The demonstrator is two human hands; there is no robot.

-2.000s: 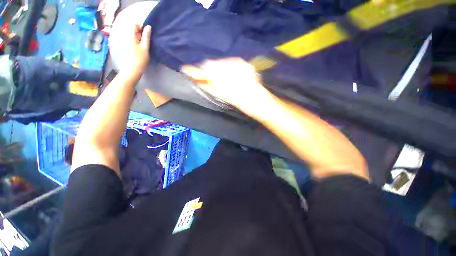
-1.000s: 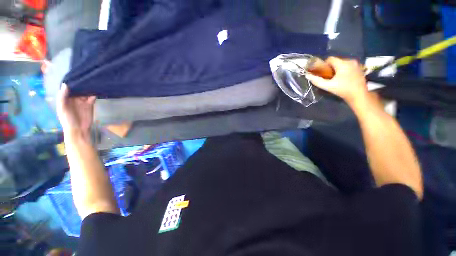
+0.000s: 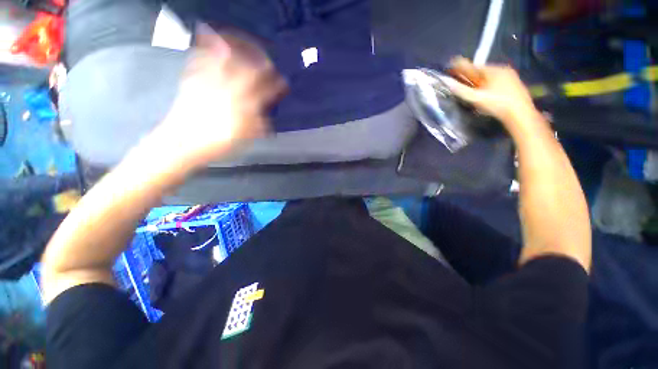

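The navy garment (image 3: 339, 86) lies over the grey pressing board (image 3: 115, 108), with a small white patch (image 3: 309, 57) on it. My left hand (image 3: 231, 83) is blurred over the garment's left part; whether its fingers grip cloth cannot be told. My right hand (image 3: 498, 92) is closed round the brown handle of the steam iron (image 3: 436, 108). The iron's silver pointed body is at the right end of the board, beside the garment's right edge, over a dark pad (image 3: 462, 162).
A yellow hose (image 3: 599, 86) runs off to the right. A long white strip (image 3: 490, 32) lies on the dark table behind the iron. A white piece (image 3: 171, 31) shows at the upper left. A blue crate (image 3: 234, 227) with dark cloth stands below the board's near side.
My left hand has moved right and inward from the board's left end. The garment's left part has shifted away, baring the board's rounded end. The iron has moved slightly right, still in my right hand.
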